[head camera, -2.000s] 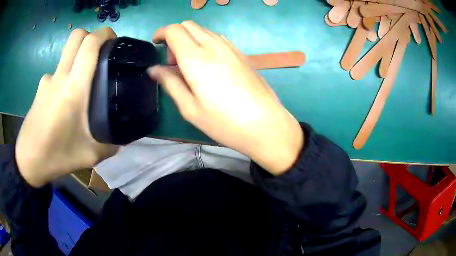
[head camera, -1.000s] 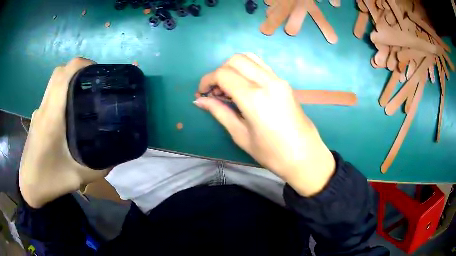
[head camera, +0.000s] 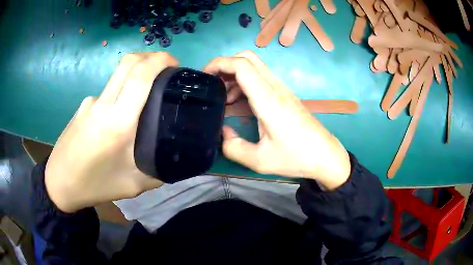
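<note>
My left hand (head camera: 106, 132) grips the black speaker housing (head camera: 189, 127) from its left side, above the table's front edge. The housing is tilted, with its dark glossy face up. My right hand (head camera: 280, 121) is at the housing's right side, its fingers curled and its thumb apart from them, close to or touching the edge. Its fingertips are partly hidden, and I cannot tell if it holds anything. A tan carrying strap (head camera: 329, 106) passes beneath my right hand, its right end lying on the green table.
Black strap buttons (head camera: 165, 13) lie heaped at the back, with one loose button (head camera: 245, 20) to their right. A strap pile (head camera: 409, 41) is at the back right, other straps (head camera: 290, 23) beside it. Tiny brown dots lie back left. A red stool (head camera: 430, 222) stands below right.
My left hand has brought the housing rightward, up to my right hand. My right hand had its fingertips pinched together over the table; now its thumb and fingers are apart beside the housing.
</note>
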